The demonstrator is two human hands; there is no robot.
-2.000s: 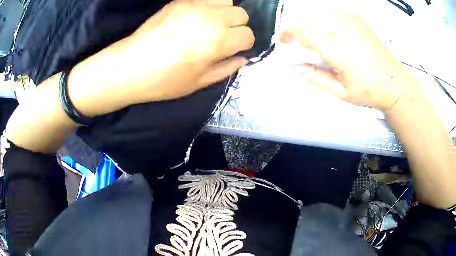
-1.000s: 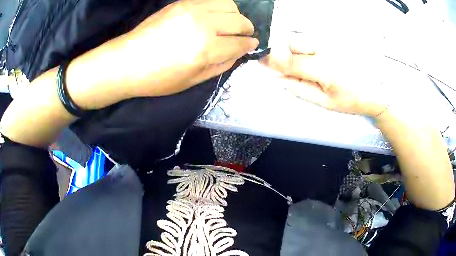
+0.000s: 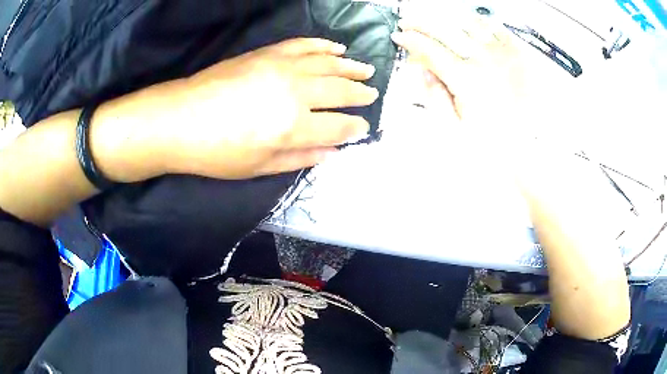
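A large black cloth [image 3: 197, 226] covers the left of the white table and hangs over its front edge, with a whitish edge line. My left hand [image 3: 292, 109] lies palm down on the cloth near its right edge, fingers extended and slightly apart. A sheen-lit dark part of the cloth [image 3: 362, 36] shows beyond its fingertips. My right hand [image 3: 475, 80] is over the white table, partly washed out by glare. Its fingertips are at the cloth's upper right edge; whether they pinch it cannot be told.
The white table's front edge [image 3: 409, 255] runs across the middle. A dark slotted part [image 3: 559, 57] and thin rod-like items [image 3: 618, 188] lie at right. Blue plastic [image 3: 99, 274] shows at lower left. Below are the wearer's black-and-grey clothing with beige braid [image 3: 267, 329] and a cluttered heap [image 3: 497, 329].
The view has shifted, showing more table at right. My left hand has changed from bent fingers to a flatter spread on the cloth. My right fingertips have moved up along the cloth's edge.
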